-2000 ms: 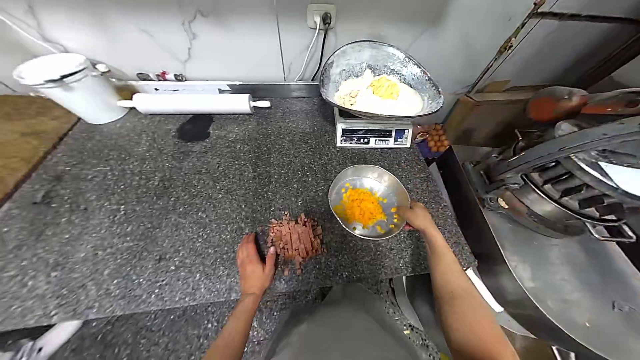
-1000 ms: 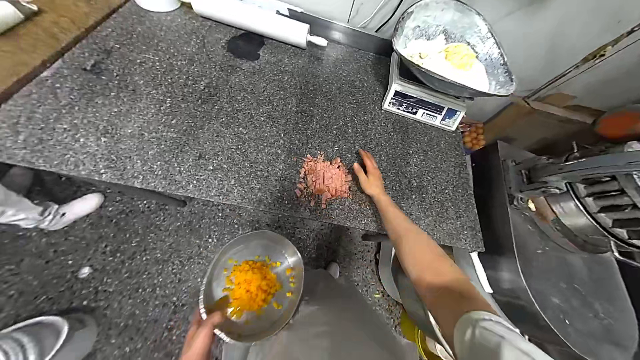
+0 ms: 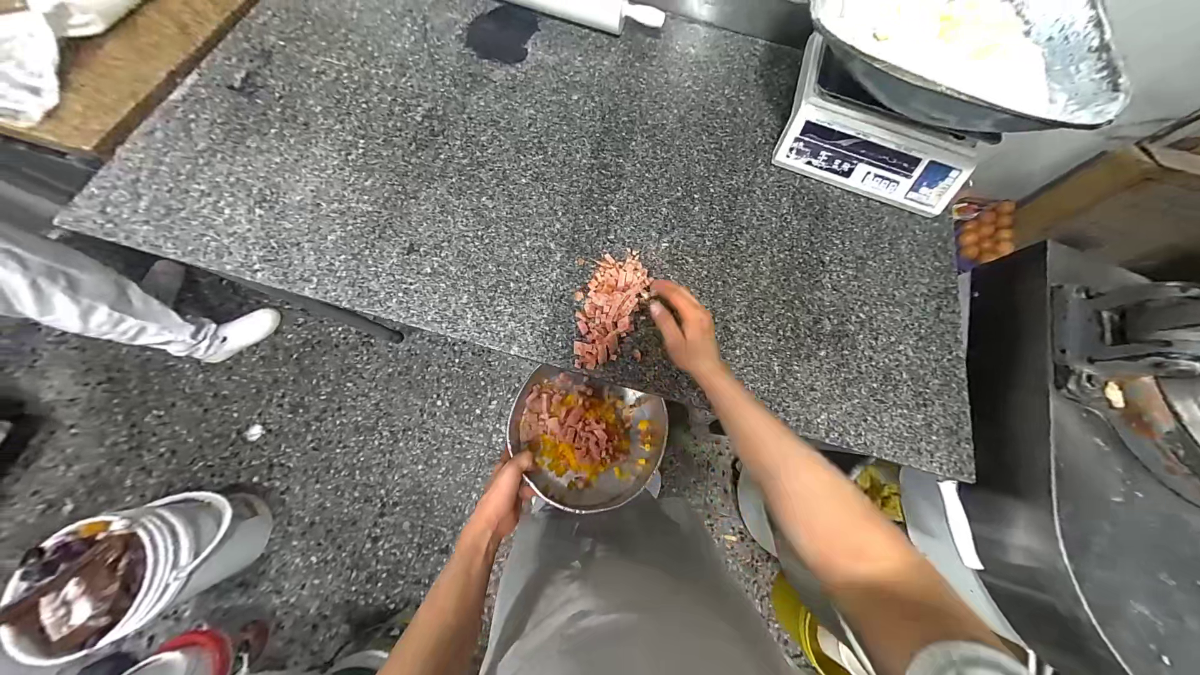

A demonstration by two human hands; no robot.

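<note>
My left hand grips the rim of a round metal bowl just below the counter's front edge. Inside the bowl, diced pink meat lies on orange diced pieces. On the speckled stone counter, a pile of chopped pink meat sits above the bowl. My right hand is at the pile's right side, fingers bent and touching its edge; whether pieces are between the fingers cannot be told.
A digital scale carries a metal pan of white powder. A white rolling pin lies at the back. Eggs stand beyond the scale. At left are a person's leg and a waste bucket; machinery stands right.
The bowl has gone from my right hand to my left and now sits against the counter's edge. Pink meat is now in it, and the pile on the counter is smaller. The view has shifted.
</note>
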